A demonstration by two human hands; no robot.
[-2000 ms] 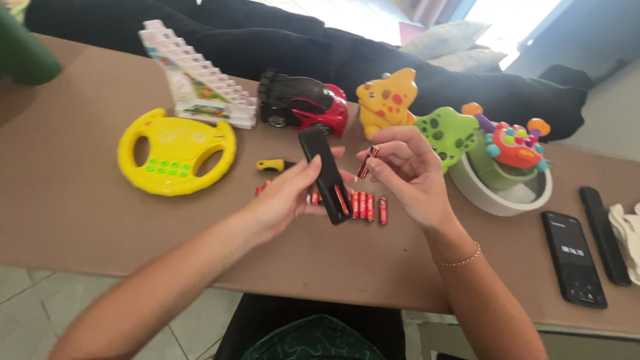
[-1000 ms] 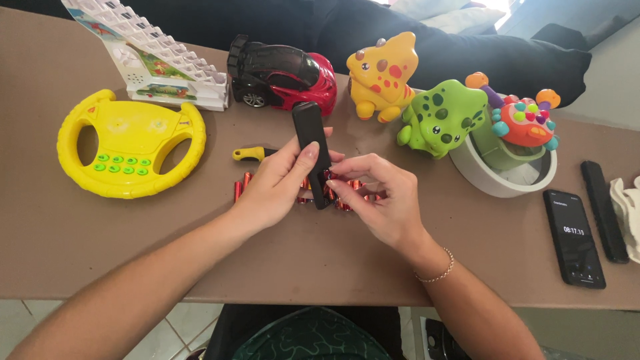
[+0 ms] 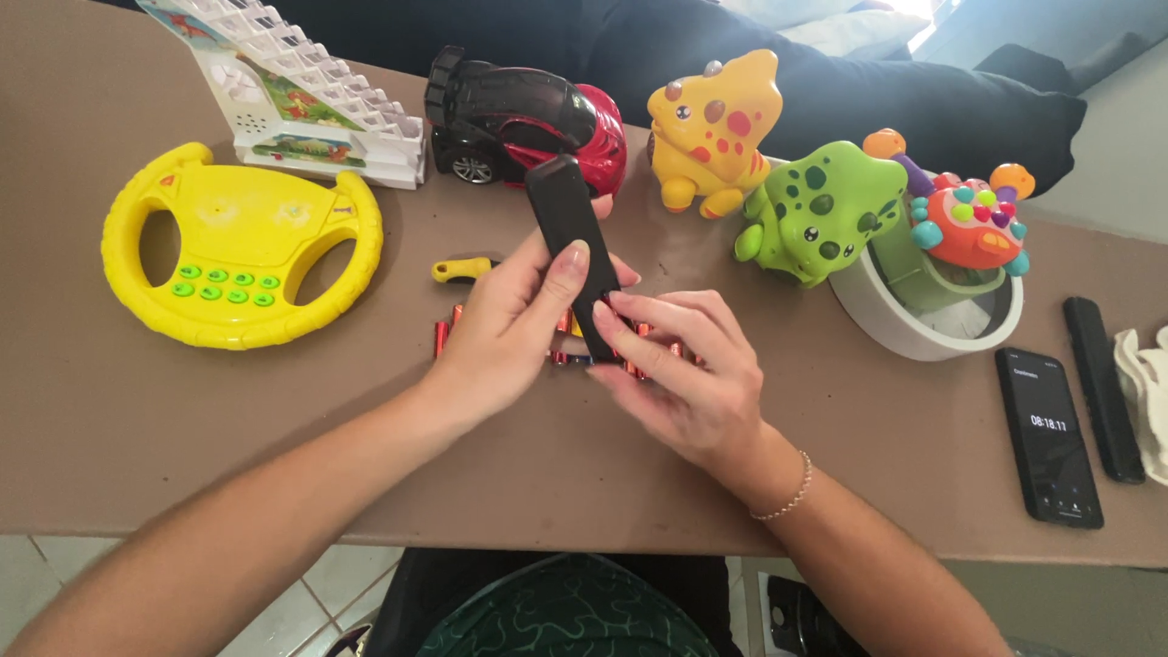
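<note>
My left hand (image 3: 516, 319) grips a slim black remote control (image 3: 568, 214) around its middle, thumb on the face. The remote is held tilted over the table. The fingertips of my right hand (image 3: 689, 365) touch its lower end; whether a battery is between them is hidden. Several red cylindrical batteries (image 3: 442, 339) lie on the table beneath both hands, partly covered by them. Just left of the remote, behind my left hand, lies a small tool with a yellow and black handle (image 3: 461, 269).
Around the hands stand a yellow toy steering wheel (image 3: 242, 315), a white toy staircase (image 3: 310, 119), a red and black toy car (image 3: 525, 119), yellow (image 3: 716, 137) and green (image 3: 821, 205) toy dinosaurs, a white round container (image 3: 899, 324) under a crab toy (image 3: 972, 228), a phone (image 3: 1049, 438) and a black bar (image 3: 1102, 388).
Two seconds ago my right hand held a battery apart from the remote, whose battery compartment was in view. Now the right fingertips are on the remote's lower end.
</note>
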